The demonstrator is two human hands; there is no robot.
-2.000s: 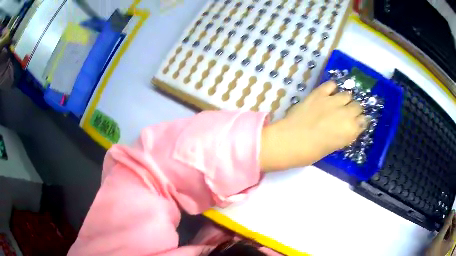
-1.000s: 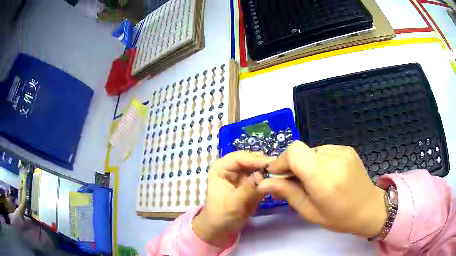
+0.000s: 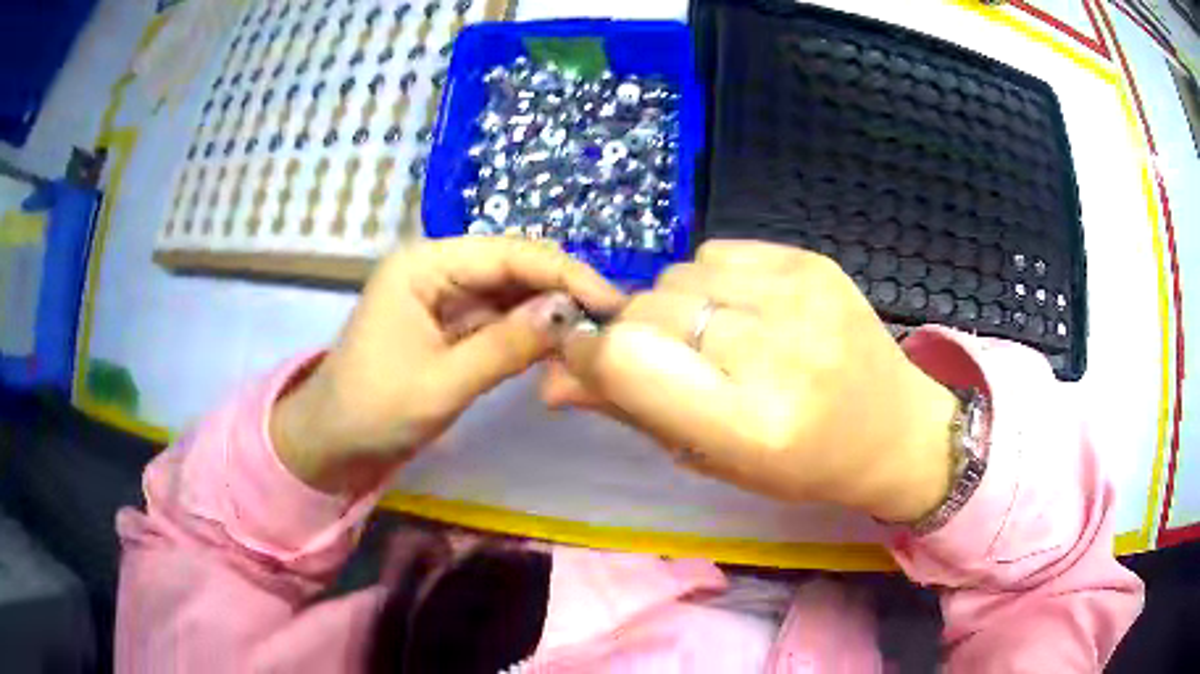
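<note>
My left hand (image 3: 421, 336) and my right hand (image 3: 776, 382) meet in front of the blue bin (image 3: 444, 158). Their fingertips touch around a small metal part (image 3: 588, 320), of which only a shiny bit shows. The rest of it is hidden by the fingers. A small whitish piece covers a left fingertip. The bin, just beyond the hands, holds a heap of silver metal parts (image 3: 566, 158) and a green card (image 3: 566, 55) at its far end.
The slotted white board (image 3: 250, 198) lies left of the bin, with dark or silver parts in many slots. The black pocket tray (image 3: 842, 171) lies right, with several silver parts in its near right corner. A blue holder (image 3: 66, 283) is at the left edge.
The left hand was in the bin two seconds ago. Both hands have since met at their fingertips over a part and now sit nearer the table's front edge. The view has shifted.
</note>
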